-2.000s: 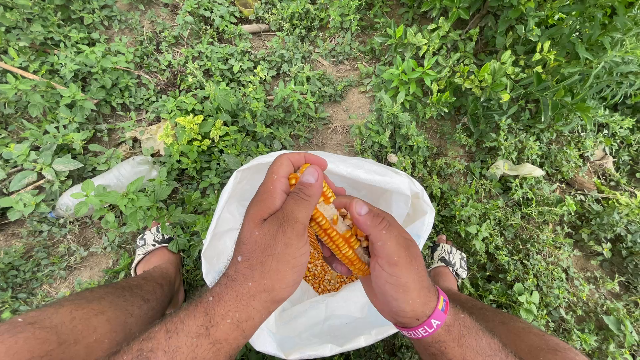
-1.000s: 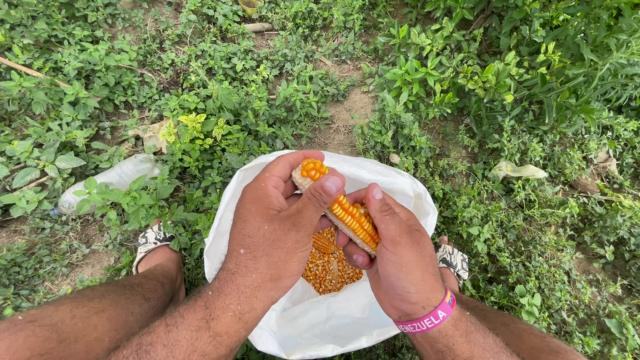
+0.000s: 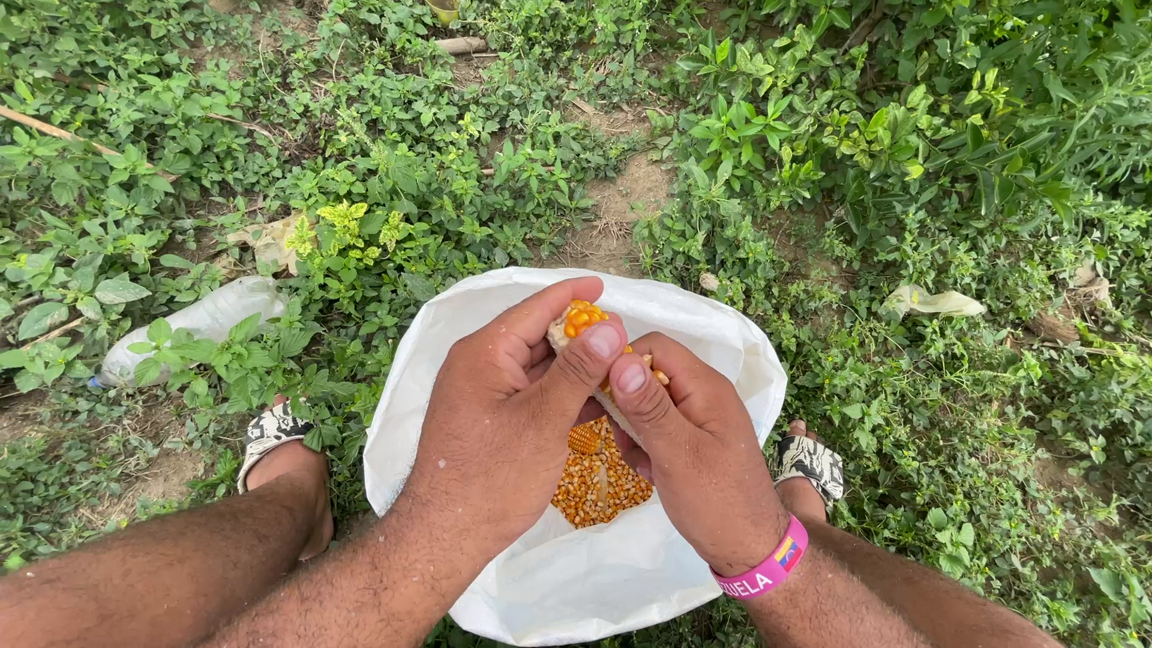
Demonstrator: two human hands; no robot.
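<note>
My left hand [image 3: 504, 405] grips the upper end of a partly shelled corn cob [image 3: 580, 319], whose orange kernels show at its tip. My right hand [image 3: 697, 441] holds the cob's lower part, its thumb beside my left thumb and a few kernels by its fingers. Much of the cob is hidden by the fingers. Both hands are above an open white sack [image 3: 576, 589]. Loose corn kernels [image 3: 598, 490] lie inside it, and part of another cob with kernels [image 3: 583, 438] shows there. A pink wristband is on my right wrist.
My feet, in patterned sandals [image 3: 270, 436], stand on either side of the sack. A clear plastic bottle [image 3: 202, 324] lies among low green plants at the left. A pale plastic scrap [image 3: 936, 302] is at the right, and a stick [image 3: 58, 132] at the upper left.
My right hand has moved up along the cob, closer to my left thumb. The rows of kernels seen between my hands one second ago are now mostly covered by my fingers.
</note>
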